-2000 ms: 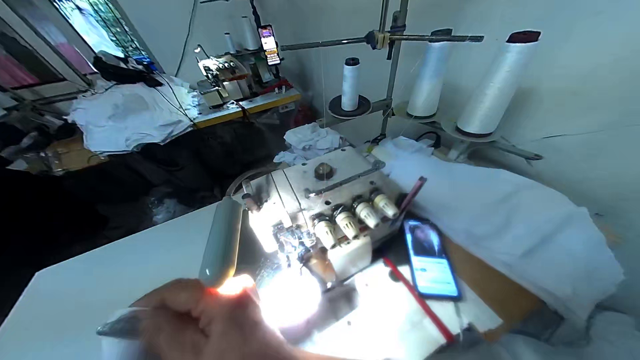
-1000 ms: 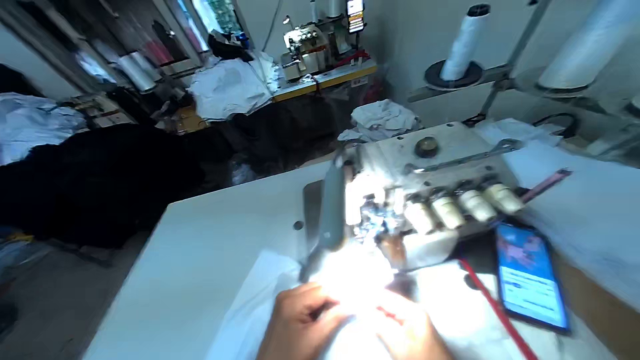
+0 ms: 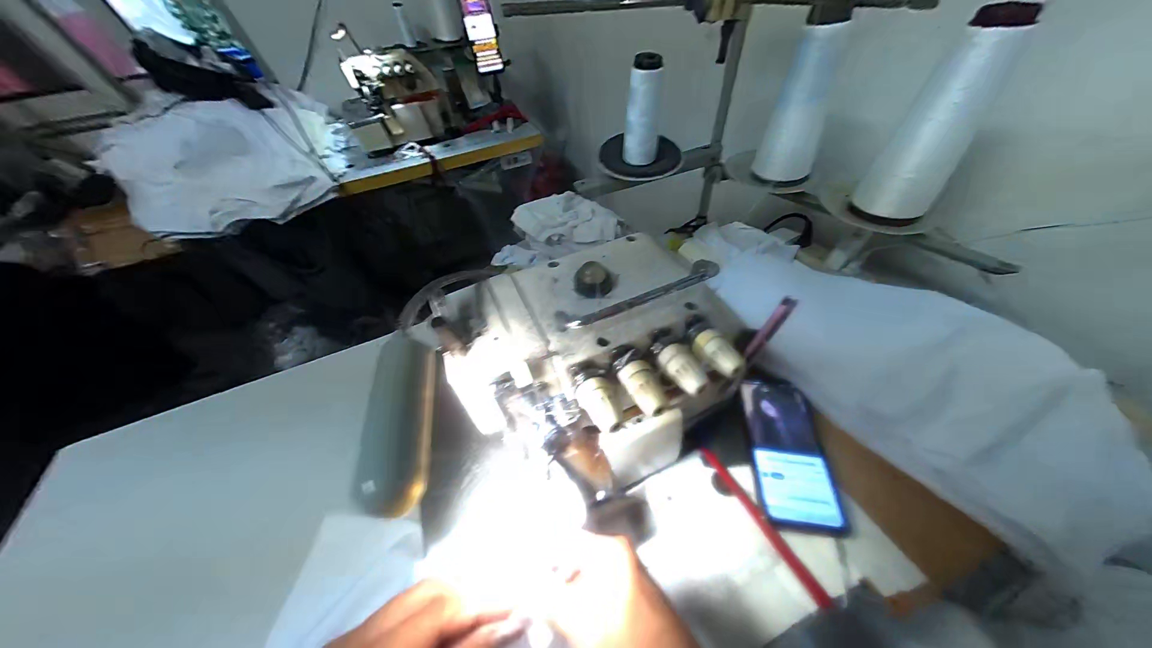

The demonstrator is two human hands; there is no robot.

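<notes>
An overlock sewing machine (image 3: pixel 630 297) stands in the middle of the head view, its needle area washed out by a bright lamp. Just in front of it my left hand (image 3: pixel 423 616) rests low, fingers bent on white fabric (image 3: pixel 346 571). Beside it, my right hand (image 3: pixel 616 589) is at the same fabric near the presser area, partly lost in glare. The fingertips of both hands almost meet. Whether either hand pinches the cloth is hidden by the glare.
A smartphone (image 3: pixel 792 454) and a red stick-like item (image 3: pixel 765 531) lie right of the machine. White cloth (image 3: pixel 927 369) is heaped behind them. Thread cones (image 3: pixel 945 117) stand at the back right. A second sewing machine (image 3: pixel 400 94) stands on a far table.
Two seconds ago one hand was raised at the lower left of the machine; now both hands are low in front of it, on the fabric. The view has swung right since one second ago.
</notes>
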